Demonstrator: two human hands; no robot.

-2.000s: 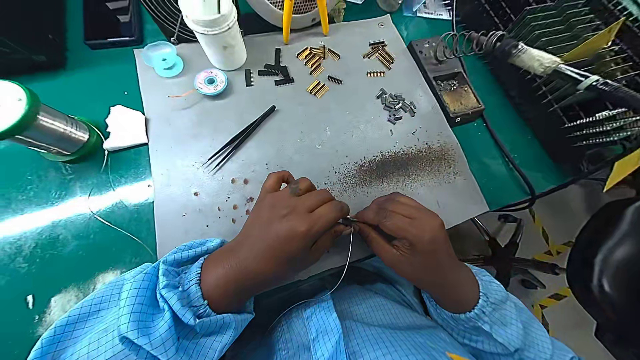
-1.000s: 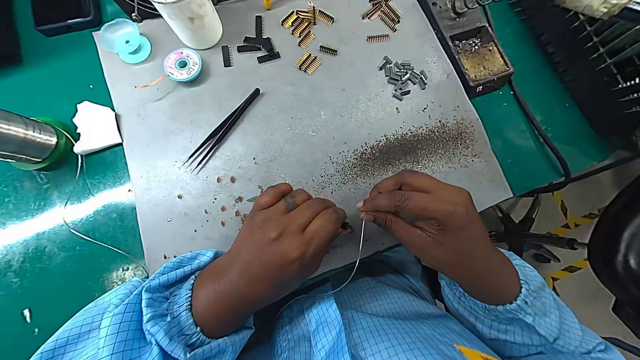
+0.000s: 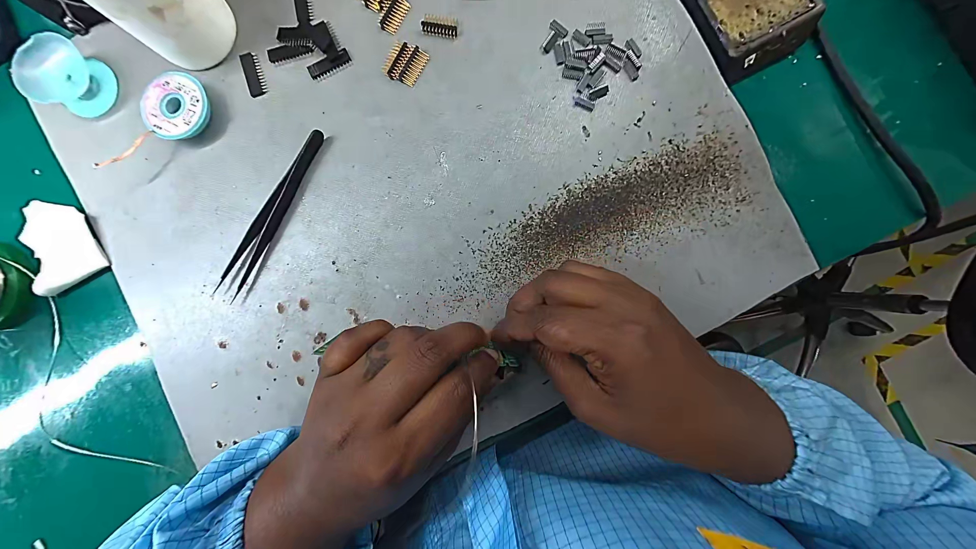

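Near the front edge of the grey mat, my left hand (image 3: 396, 404) is closed around a small green circuit board (image 3: 507, 363), mostly hidden under the fingers. A thin solder wire (image 3: 475, 412) hangs down from between its thumb and index finger. My right hand (image 3: 618, 358) meets the left at the board's right end, its thumb and index finger pinched together; whether they grip anything is hidden. Black tweezers (image 3: 274, 210) lie on the mat to the upper left of my hands. Brown debris (image 3: 610, 210) is scattered beyond the right hand.
On the grey mat (image 3: 396, 206) are a solder wick spool (image 3: 175, 105), a light-blue dish (image 3: 50, 69), a white bottle (image 3: 179, 30), black connectors (image 3: 252, 75), gold pin headers (image 3: 406, 63) and small grey connectors (image 3: 591, 57). White crumpled material (image 3: 62, 248) lies left; a soldering-iron stand (image 3: 755, 30) sits upper right.
My right hand has come in against the left hand; a second ago they were slightly apart. The wire was at the right fingertips then and now hangs by the left thumb. The view has moved closer.
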